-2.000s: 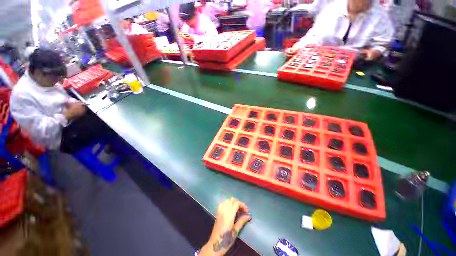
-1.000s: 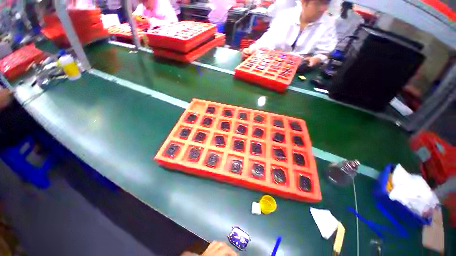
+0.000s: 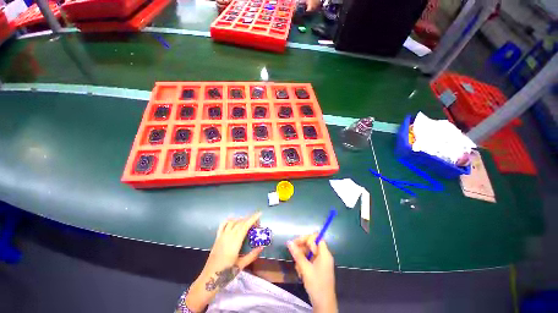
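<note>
My left hand [image 3: 235, 241] holds a small watch-like unit [image 3: 260, 237] between thumb and fingers at the bench's near edge; its shiny face with a blue-white pattern shows. My right hand [image 3: 315, 263] holds a blue stick tool [image 3: 324, 229] like a pen, upper end tilted up and right, apart from the unit. The orange-red parts tray [image 3: 229, 179] lies beyond the hands with black units in its pockets; its far left pocket is empty. A yellow pot [image 3: 285, 190] and a small white block [image 3: 273, 198] sit between tray and hands.
Right of the tray are a clear bottle [image 3: 358, 133], white cloth [image 3: 346, 192], pale strip [image 3: 365, 204], loose blue sticks [image 3: 407, 181], a blue bin [image 3: 428, 160] of white wipes and a card [image 3: 478, 179]. Another tray [image 3: 251, 35] and metal uprights stand beyond.
The view has swung right. The unit that lay on the bench is now in my left hand. My right hand has come into view with the blue stick.
</note>
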